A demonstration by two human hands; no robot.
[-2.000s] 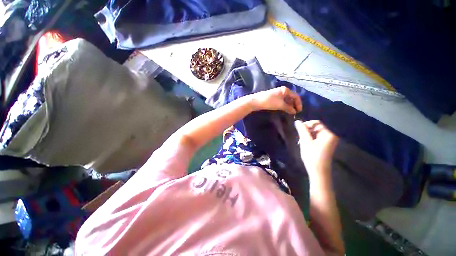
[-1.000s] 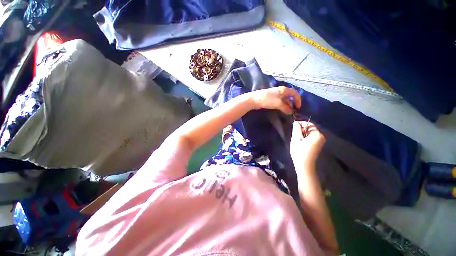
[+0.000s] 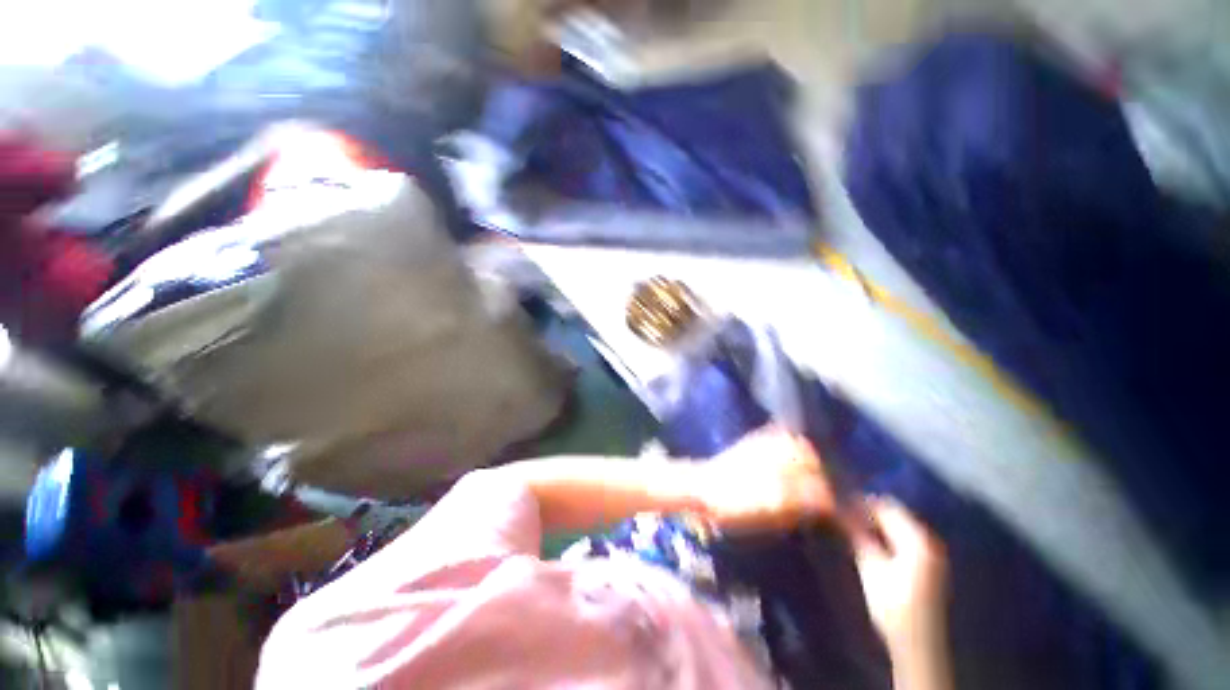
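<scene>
A navy garment with a grey band (image 3: 715,404) runs over the table's near edge and my lap. My left hand (image 3: 776,479) is closed on it, fingers bunched. My right hand (image 3: 901,559) is just right of my left hand, near its fingertips, with fingers bent. The picture is strongly blurred, so no needle, thread or button shows between the hands, and what my right fingertips hold cannot be told. A round dish of brown-gold buttons (image 3: 662,311) stands on the white table beyond the garment.
A second navy and grey garment (image 3: 661,155) lies at the table's far left. A big navy heap (image 3: 1025,243) lies at far right, beside a yellow tape measure (image 3: 964,353). A grey-beige sack (image 3: 364,344) stands at left; a blue item (image 3: 51,506) is at lower left.
The view has swung upward and blurred, so hands, garment and dish sit lower in the picture. More of the table's far side and the room shows. My hands remain close together.
</scene>
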